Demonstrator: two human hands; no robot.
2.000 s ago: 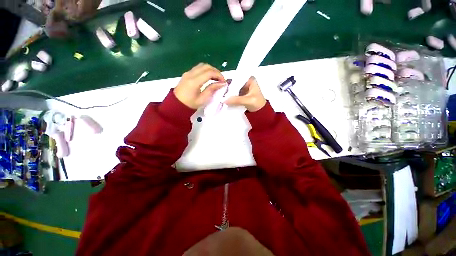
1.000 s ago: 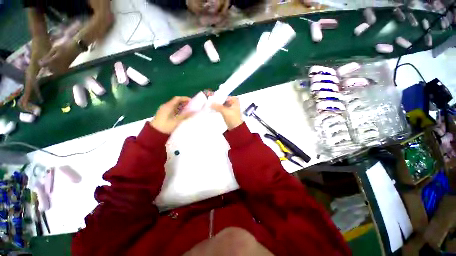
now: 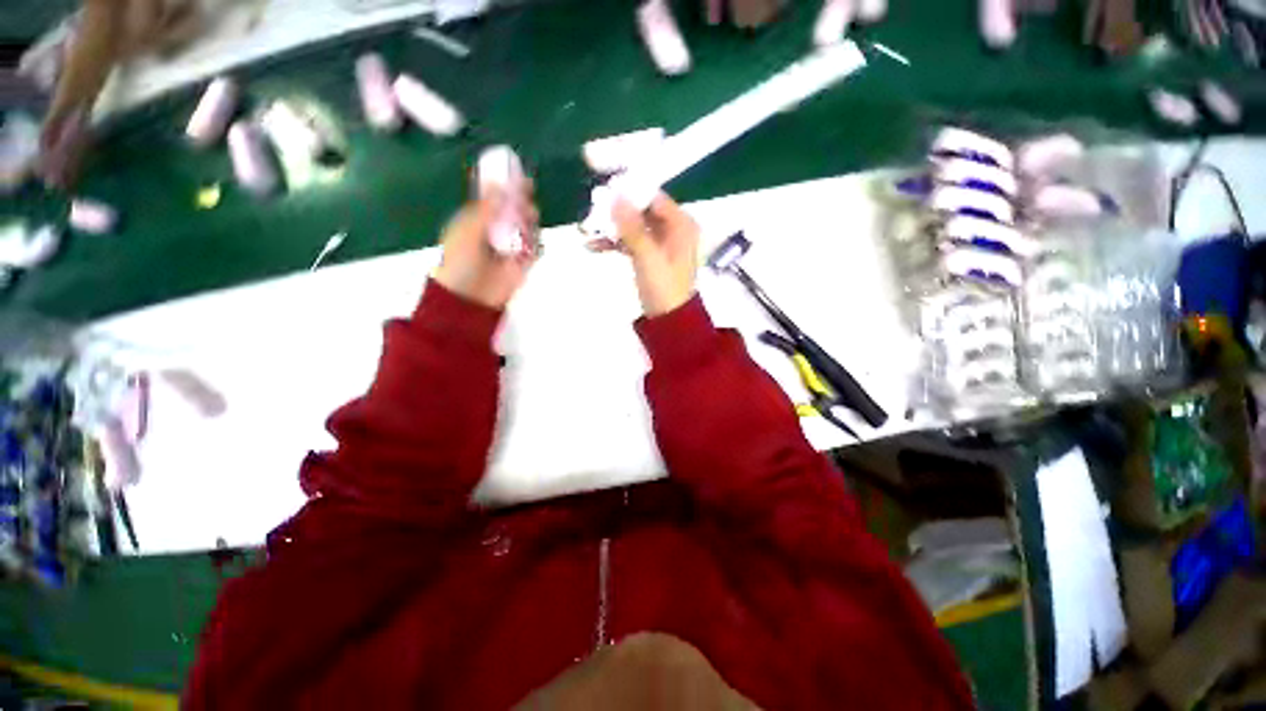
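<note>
My left hand [image 3: 486, 250] holds a pink device housing [image 3: 501, 192] upright over the near edge of the green belt. My right hand [image 3: 657, 247] grips a long white adhesive strip [image 3: 764, 107] that sticks out up and to the right over the belt. A second short pale piece [image 3: 625, 149] shows just above my right fingertips; what it is cannot be told. The hands are apart. The image is blurred, and any small sticker at the fingertips cannot be seen.
A small hammer [image 3: 801, 333] and yellow-black pliers [image 3: 809, 386] lie right of my hands. A clear blister tray [image 3: 980, 364] with pink-white parts is farther right. Pink housings [image 3: 426, 104] lie on the green belt [image 3: 555, 84]. Blue components [image 3: 42, 479] are far left. Another person's arm shows upper left.
My hands, together at the strip and housing before, have moved apart. The housing is now held upright in my left hand, and the strip stays in my right. The camera view has shifted.
</note>
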